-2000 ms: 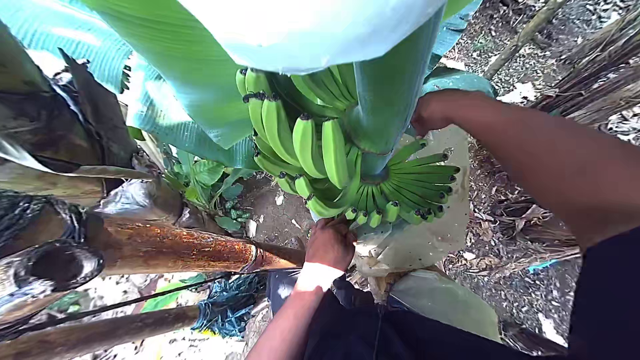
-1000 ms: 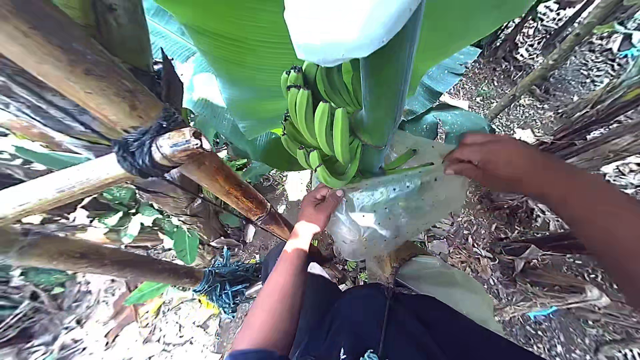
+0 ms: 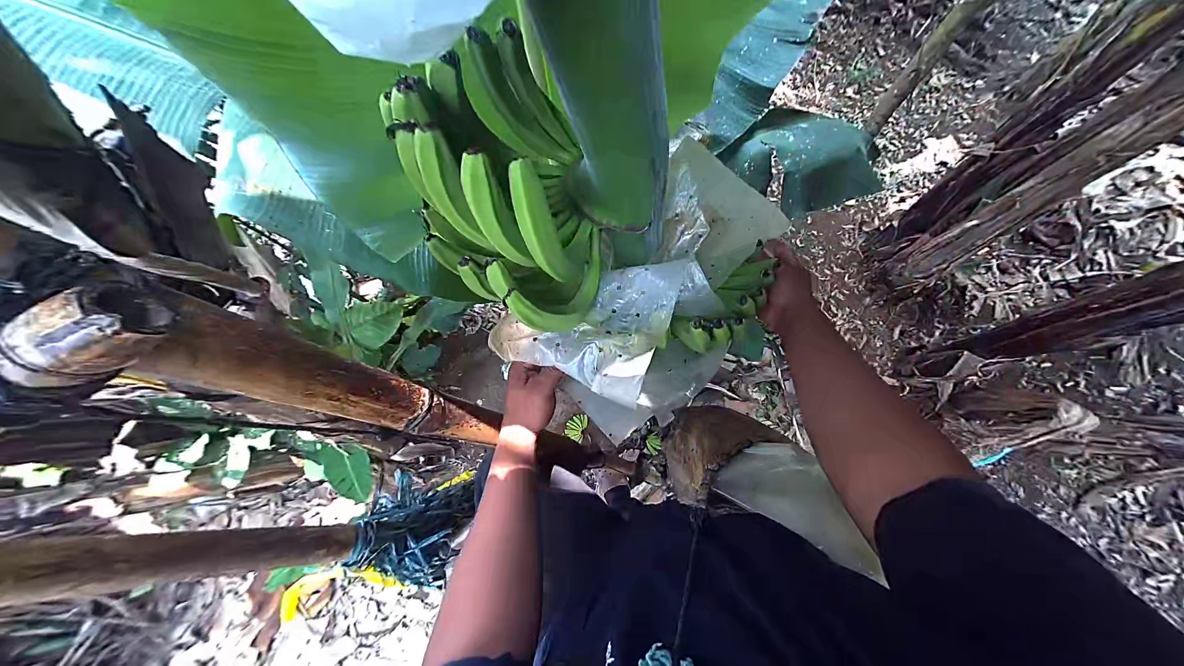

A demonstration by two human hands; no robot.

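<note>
A bunch of green bananas [image 3: 518,203] hangs beside a thick green banana stalk [image 3: 606,111]. A clear, perforated plastic sheet [image 3: 638,310] lies around the stalk and between banana hands, with lower bananas [image 3: 708,328] showing at its right. My left hand [image 3: 531,398] has its fingers closed on the sheet's lower left edge. At the right, my right hand [image 3: 786,289] is at the lower bananas and the sheet's edge; its fingertips are partly hidden, so its exact hold does not show.
Bamboo poles [image 3: 277,365] cross the left side, one with blue twine [image 3: 407,532] around it. Broad banana leaves [image 3: 305,120] hang behind the bunch. Dry trunks [image 3: 1036,166] stand at the right. A brown stump-like piece [image 3: 712,444] and a pale plastic sheet [image 3: 786,499] are near my body.
Two seconds ago the lower bananas were exposed; the clear sheet now lies partly across them. Since one second ago, my right hand has moved down beside the lower bananas.
</note>
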